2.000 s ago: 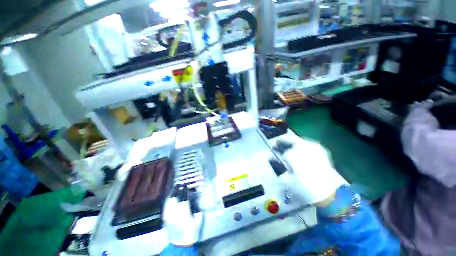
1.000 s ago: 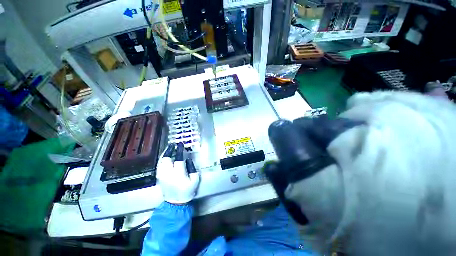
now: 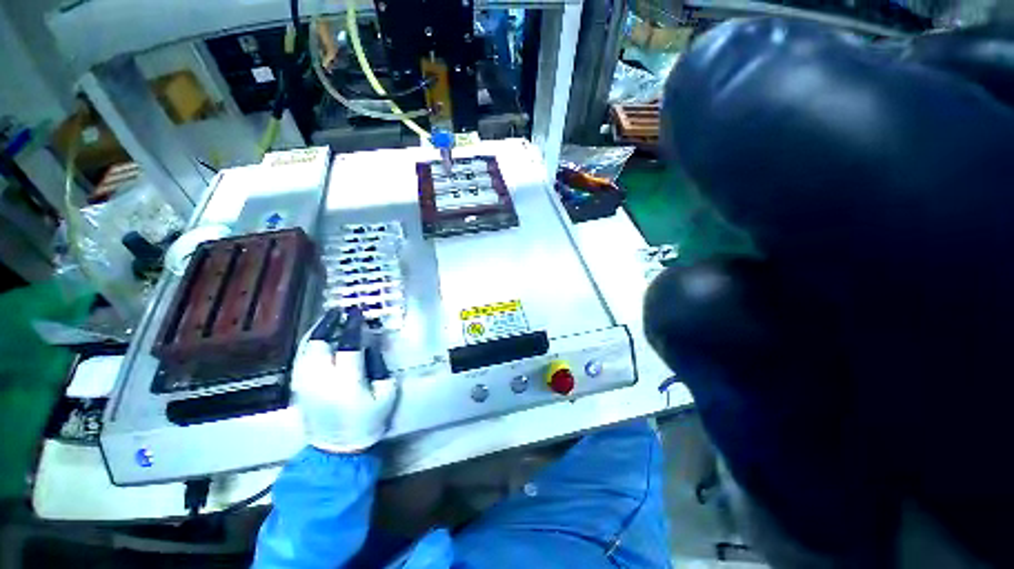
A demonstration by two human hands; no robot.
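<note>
My left hand [image 3: 343, 391], in a white glove with black fingertips, rests on the machine deck at the near end of a ladder-like group of white-and-silver parts [image 3: 365, 270]. Its thumb is apart from the fingers; no part shows between them. My right hand [image 3: 823, 222] is very close to the camera and fills the right side, cut off by the edge. Only large, blurred black fingertips show; what lies between or behind them is hidden. A red-brown slotted fixture [image 3: 236, 291] is at left, its slots showing no white parts. A smaller fixture [image 3: 467, 195] holds white parts under the dispensing head.
The dispensing head [image 3: 439, 95] with blue tip hangs above the smaller fixture. Round buttons and a red emergency stop [image 3: 560, 379] line the front edge. A dark tool box [image 3: 589, 191] stands behind right. Small silver parts [image 3: 659, 258] lie on the white bench. A cable hangs at front left.
My right hand has come up from the machine's right side to close before the camera, hiding the right side. My left hand stays by the parts rows. The view has shifted closer and downward.
</note>
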